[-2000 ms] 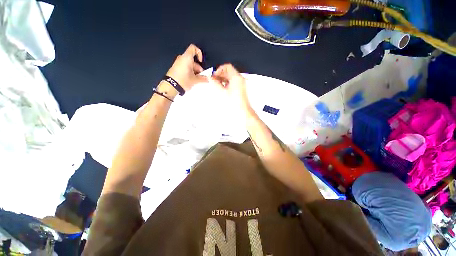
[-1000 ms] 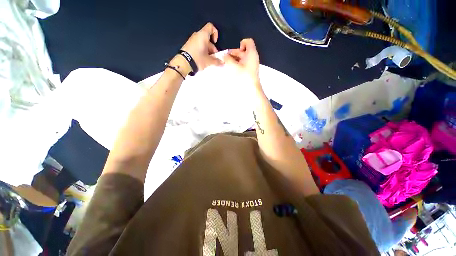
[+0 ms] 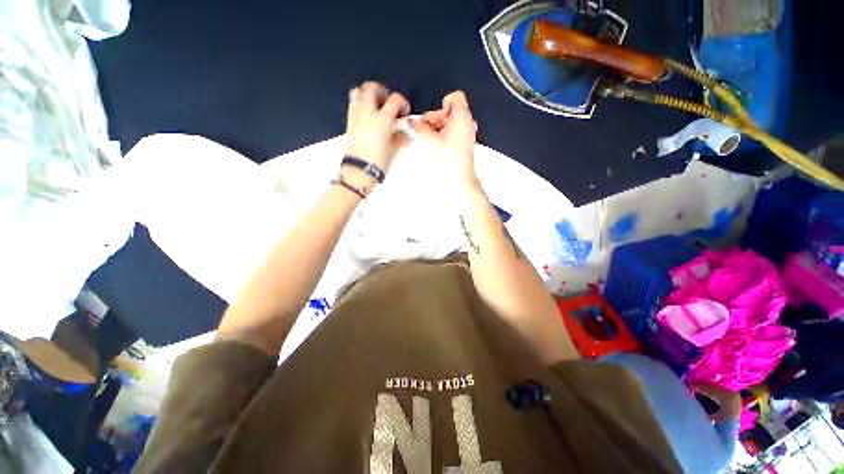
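Note:
White fabric panels (image 3: 199, 190) with curved edges lie on the black-covered table (image 3: 231, 65) and hang over its near edge. My left hand (image 3: 378, 116) and my right hand (image 3: 451, 123) are close together at the far edge of one panel. Their fingers are bent and pinch it. A small white piece (image 3: 410, 122) shows between the fingertips; whether it is separate from the panel I cannot tell. A dark patch (image 3: 503, 214) is partly hidden by my right forearm.
A steam iron (image 3: 555, 60) stands at the upper right, its yellow hose (image 3: 787, 153) running right. A white roll (image 3: 724, 139) lies below the hose. A white heap (image 3: 46, 167) is at left. Pink bundles (image 3: 731, 315), blue crates (image 3: 639, 278) and a person's blue-clad leg (image 3: 680, 417) are lower right.
My hands have stayed together at the panel edge, the left turned more upright. The view has shifted, so the iron shows more fully. The dark patch is now mostly covered by my right forearm.

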